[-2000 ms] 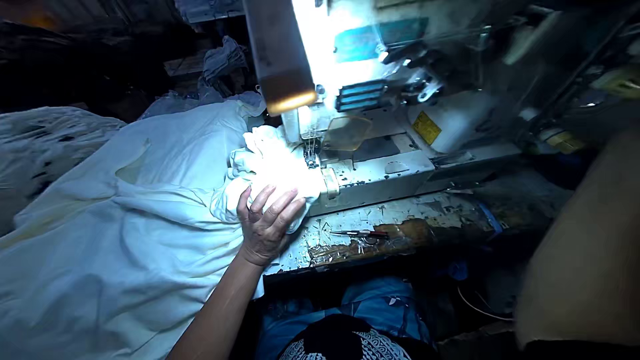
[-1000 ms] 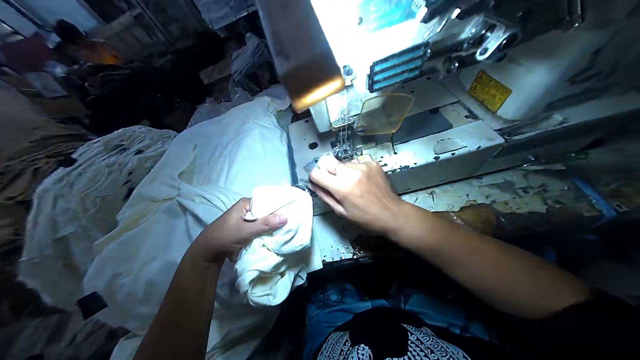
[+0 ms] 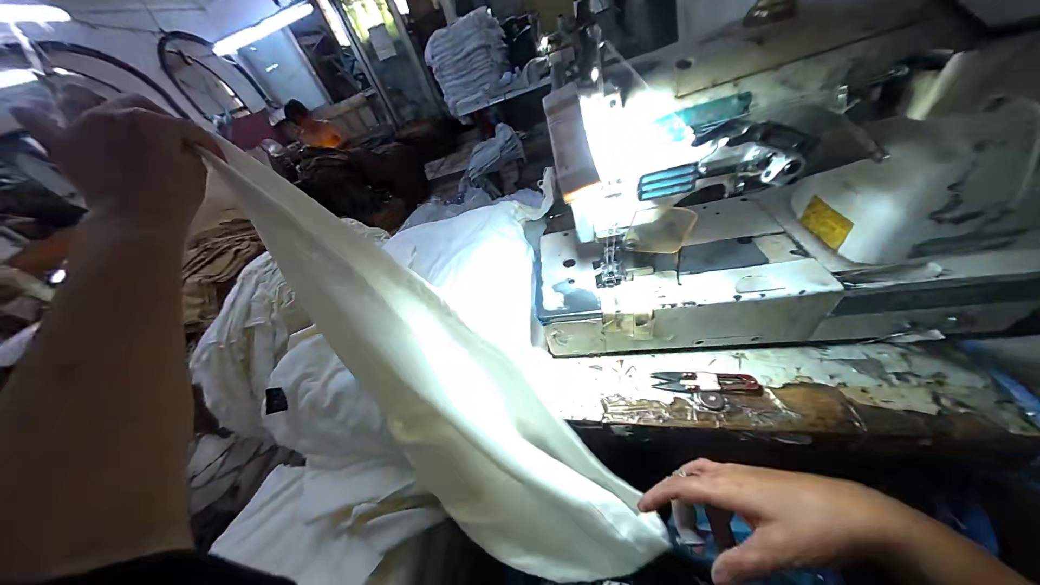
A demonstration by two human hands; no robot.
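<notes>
My left hand (image 3: 134, 154) is raised at the upper left, closed on one end of a long white cloth piece (image 3: 439, 366). The cloth hangs slantwise from it down to the lower middle. At its lower end, my right hand (image 3: 756, 512) has its thumb and fingers apart, a fingertip at or very near the cloth's edge; nothing is gripped. A lit industrial sewing machine (image 3: 691, 301) stands beyond, and no cloth lies under its presser foot (image 3: 611, 268). More white fabric (image 3: 325, 406) is heaped behind and left of the hanging piece.
Red-handled thread snips (image 3: 707, 382) lie on the worn table edge (image 3: 812, 406) in front of the machine. Brown fabric (image 3: 215, 268) is piled at the left. Farther back are a stack of folded white cloth (image 3: 467, 61) and a person in orange (image 3: 313, 130).
My left hand has risen to the upper left, drawing the cloth out long. My right hand has left the needle area and come down to the lower right. The view has shifted.
</notes>
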